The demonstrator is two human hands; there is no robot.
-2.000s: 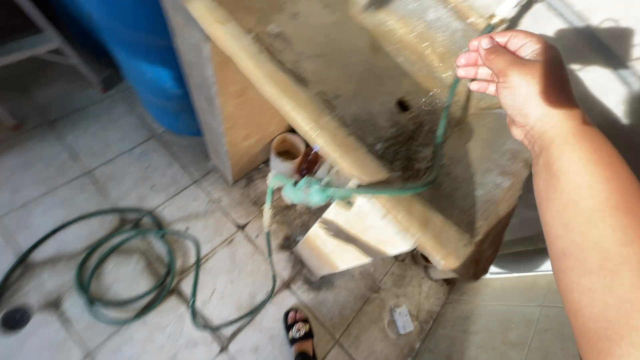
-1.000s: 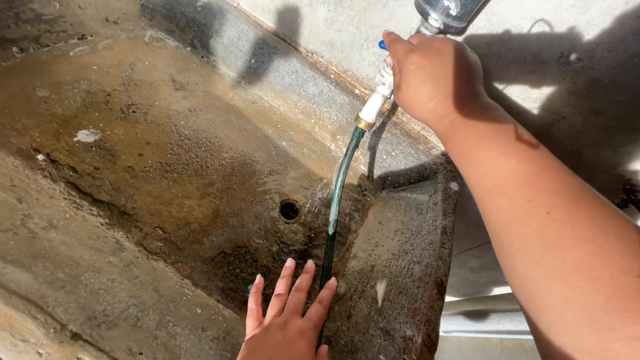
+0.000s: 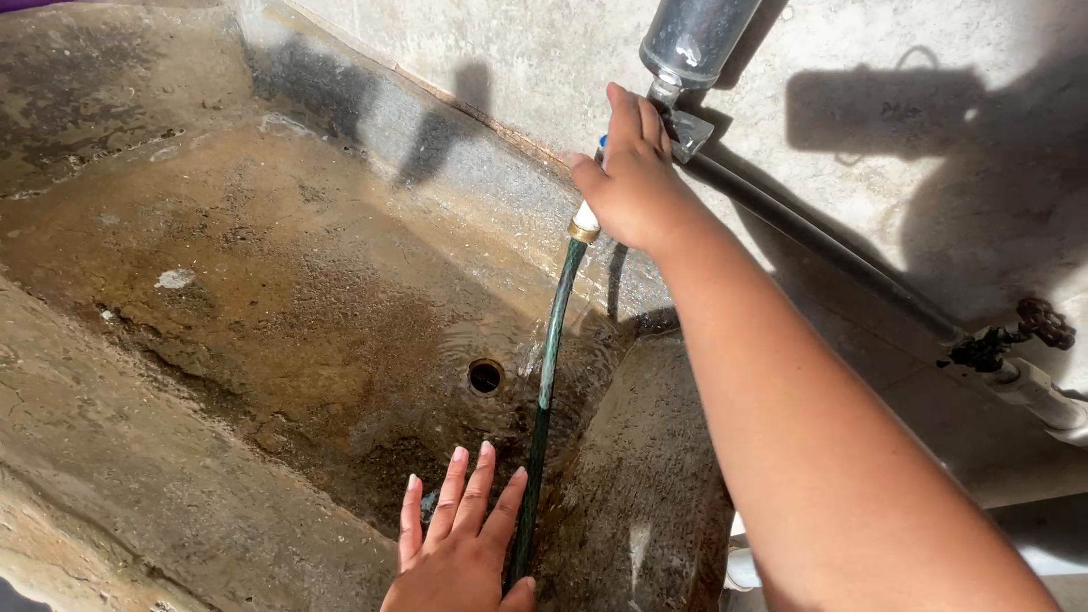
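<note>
My right hand (image 3: 633, 170) is at the tap, its palm over the spout and a bit of blue handle (image 3: 603, 141) showing beside the fingers; whether it grips anything is hidden. Below it, a brass hose coupling (image 3: 583, 231) joins a white fitting (image 3: 586, 214) to a green garden hose (image 3: 557, 327). The hose runs down across the concrete sink basin (image 3: 255, 255). Fingers spread, my left hand (image 3: 466, 535) is beside the lower hose, over the basin, holding nothing that shows. Water ripples around the drain hole (image 3: 485, 376).
A grey metal cylinder (image 3: 693, 42) stands above the tap, against the concrete wall (image 3: 527, 51). From there a dark pipe (image 3: 824, 242) slopes down right to a valve with a round handle (image 3: 1045, 323). The thick sink rim (image 3: 646, 476) borders the basin.
Two seconds ago the view showed the floor and coiled hose; now it faces the basin. Since one second ago, the fingers of my right hand have straightened at the tap. My left hand remains beside the hose.
</note>
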